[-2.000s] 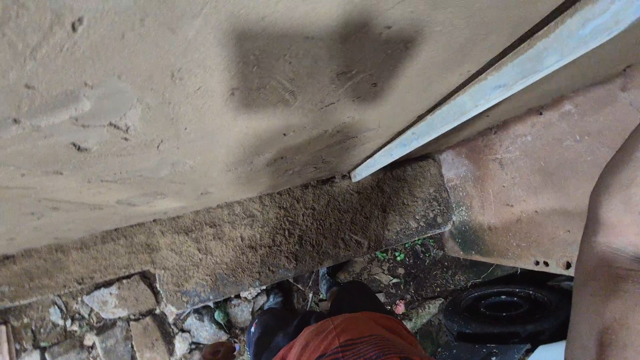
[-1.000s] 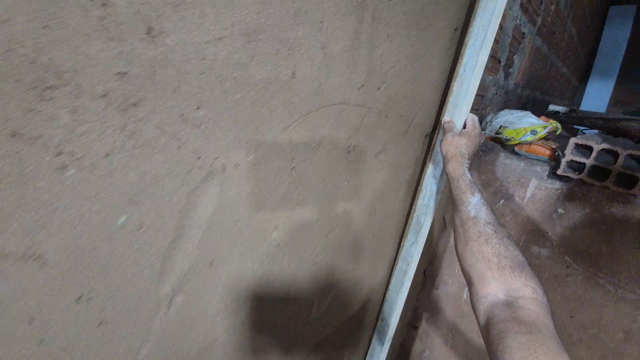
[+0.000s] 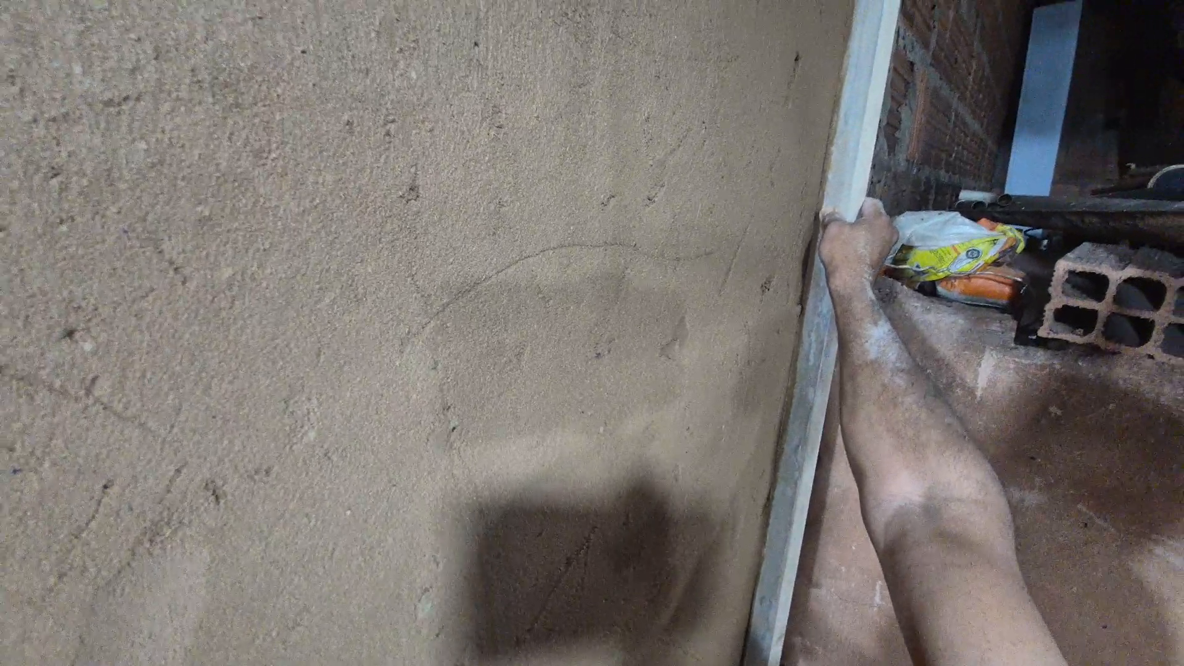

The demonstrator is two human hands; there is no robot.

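My right hand (image 3: 853,244) grips a long, pale straight board (image 3: 803,435) at the upper right, with the thumb and fingers on either side of it. The board stands nearly upright, slightly tilted, along the edge of a wall coated in brown mortar (image 3: 555,370). A thin curved line and small pits mark the mortar, and a dark shadow falls on its lower part. White dust covers part of my right forearm. My left hand is out of view.
Right of the board lie a yellow and white plastic bag (image 3: 957,250), an orange package (image 3: 982,287) and a hollow clay brick (image 3: 1115,301) on a reddish surface (image 3: 1064,462). Behind are a bare brick wall (image 3: 953,102) and a light upright panel (image 3: 1043,97).
The view has swung up from the ground and my feet to the wall and the board's upper part. My right hand holds the board as it did one second ago.
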